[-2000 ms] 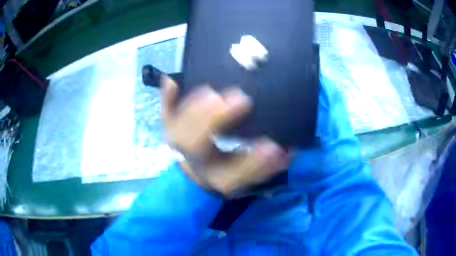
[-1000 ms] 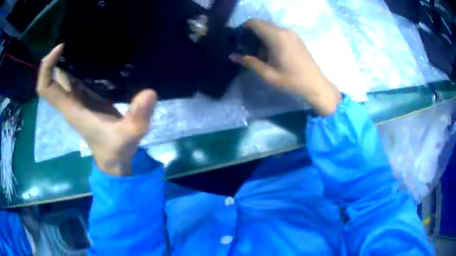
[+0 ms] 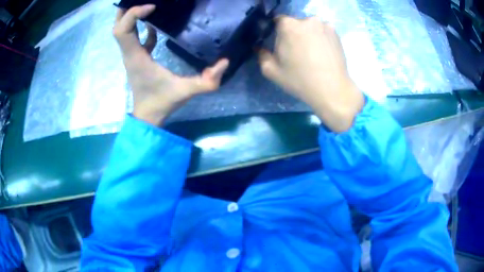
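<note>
A black device housing (image 3: 212, 26) is at the top middle, tilted, over bubble wrap sheets (image 3: 106, 69); its top is cut off by the picture's edge. My left hand (image 3: 164, 79) holds it from the left, with the thumb on its near corner and the fingers at its far left side. My right hand (image 3: 313, 64) has its fingertips closed at the housing's right side, around a small dark part that looks like a knob and is mostly hidden by the fingers.
The green bench (image 3: 239, 138) has a pale front edge close to my body. Black parts (image 3: 464, 50) lie at the right end. A clear plastic bag (image 3: 443, 149) hangs off the right edge. A dark item with a red wire is at the far left.
The housing first filled the middle upright, then lay dark at upper left; now it is tilted at top middle. My left hand has moved right and taken hold of it. My right fingertips have closed.
</note>
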